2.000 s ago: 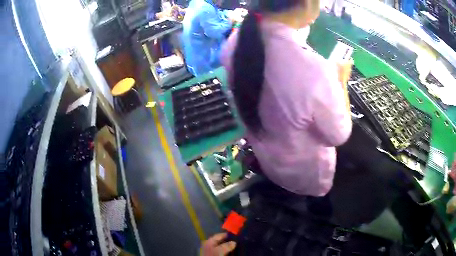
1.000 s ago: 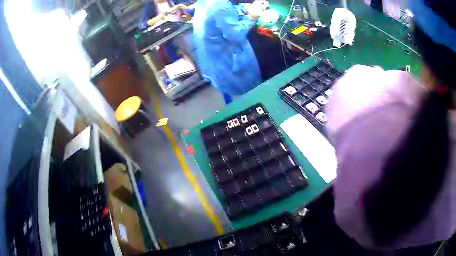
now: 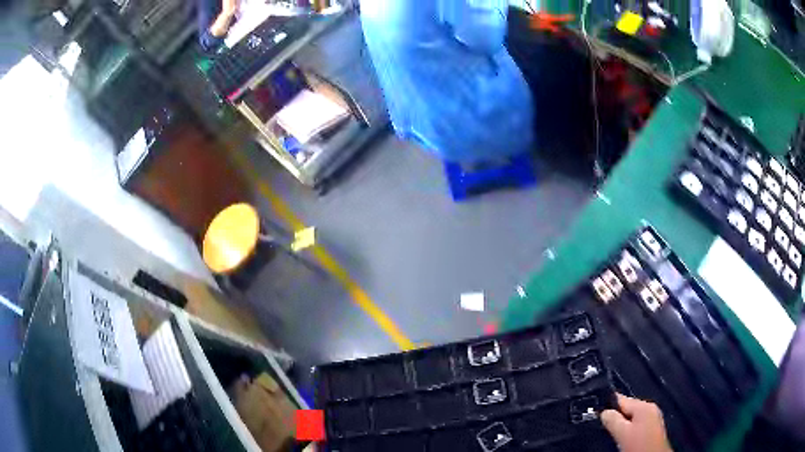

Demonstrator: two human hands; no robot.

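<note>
A black blister tray (image 3: 379, 380) with square pockets spans the bottom of the picture, tilted slightly. Several small square parts (image 3: 489, 391) sit in its middle and right pockets. A red tape tag (image 3: 309, 425) is at its left edge. My right hand (image 3: 639, 425) grips the tray's right edge, thumb on top. My left hand does not show clearly; the tray's lower part is cut off by the frame. Beyond it, another black tray (image 3: 697, 353) lies on the green table with several pale square parts (image 3: 628, 271) at its far end.
The green table (image 3: 574, 274) also holds a white sheet (image 3: 750, 296) and a filled tray (image 3: 750, 190). A person in a blue smock (image 3: 450, 79) is ahead, near a blue stool (image 3: 491, 177). A trolley (image 3: 309, 124), a yellow round stool (image 3: 231, 238) and a shelf rack (image 3: 199, 375) stand left.
The view has swung away from the person in pink, now almost out at the right. The held tray shows more fully, and my right hand has come into view on it.
</note>
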